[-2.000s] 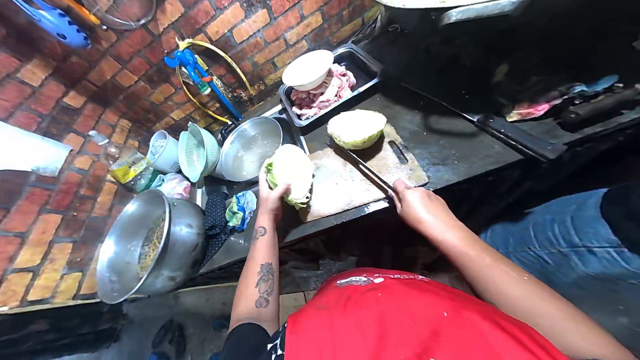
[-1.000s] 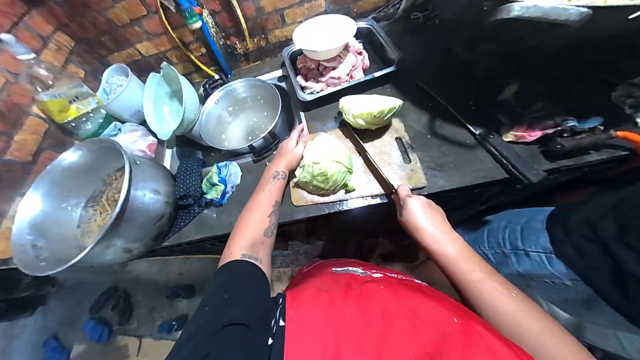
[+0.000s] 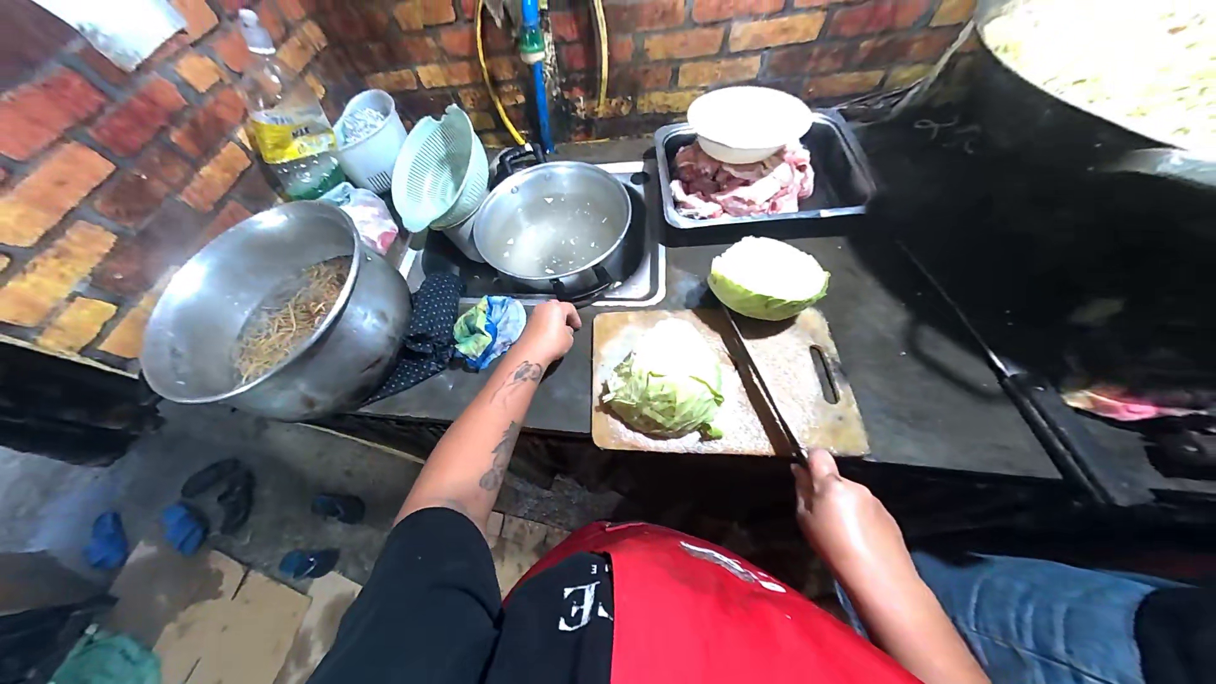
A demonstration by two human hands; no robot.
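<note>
A knife (image 3: 760, 378) lies slantwise over the cutting board (image 3: 822, 418), its handle gripped in my right hand (image 3: 841, 508). On the board's left half rests a piece of cabbage (image 3: 668, 385). Another cabbage piece (image 3: 768, 277), cut side up, sits just beyond the board's far edge, close to the blade's tip. My left hand (image 3: 551, 331) is at the counter left of the board, between a crumpled blue and green cloth or bag (image 3: 490, 331) and the board; its fingers look curled and I see nothing in them.
Behind stand a metal pot (image 3: 554, 223), a green colander (image 3: 442, 171) and a black tray (image 3: 860, 195) of raw meat under a white bowl (image 3: 749, 123). A large pot (image 3: 370, 332) is at left. A second long blade (image 3: 959, 313) lies right. Someone in jeans (image 3: 1035, 608) is close by.
My left hand has let go of the cabbage piece, which now lies on the board, and has moved left off it. The knife stays in my right hand. The view has shifted.
</note>
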